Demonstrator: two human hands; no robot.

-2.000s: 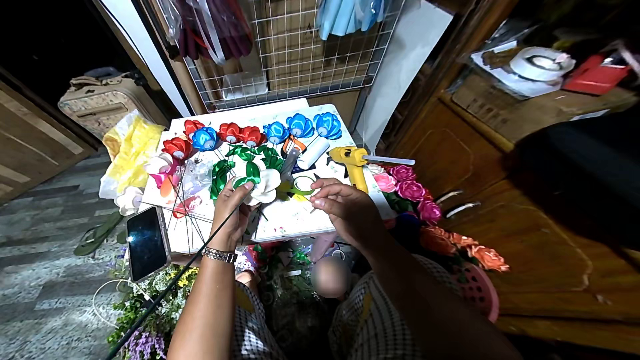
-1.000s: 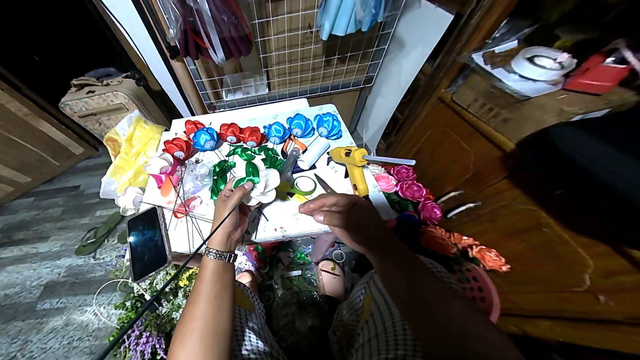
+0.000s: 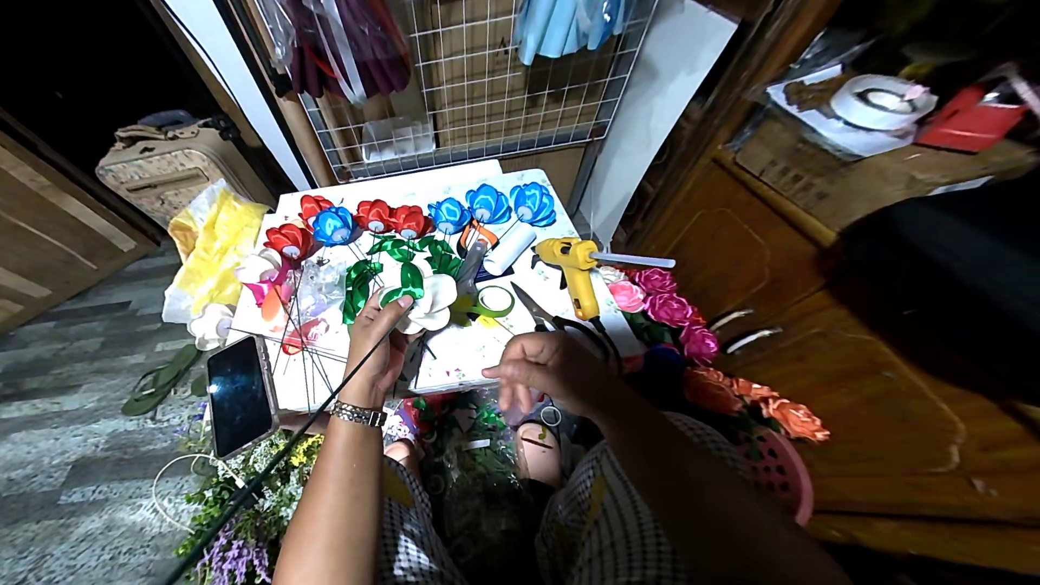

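My left hand [image 3: 379,345] holds a dark flower stem with green leaves [image 3: 403,283] at its top, close against a white artificial flower [image 3: 431,302]. At the table's front edge, my right hand [image 3: 543,374] hangs with its fingers loosely curled; nothing shows in it. Between the hands and the back of the table are a roll of green tape [image 3: 494,301], scissors [image 3: 532,307] and a white roll [image 3: 509,249]. A yellow hot glue gun [image 3: 575,272] with a glue stick lies on the right. Red artificial flowers [image 3: 375,216] and blue artificial flowers [image 3: 488,204] line the back.
A smartphone [image 3: 241,396] sits at the table's left front corner. Pink roses [image 3: 668,305] and orange roses [image 3: 756,394] stand at the right, near a pink basket [image 3: 784,475]. Behind the table is a wire grid [image 3: 479,89]; wooden cabinets [image 3: 861,349] flank the right.
My right hand was held higher, beside the green tape roll, with its fingertips pinched; it has come down toward the table's front edge and its fingers have loosened. My left hand has stayed in place.
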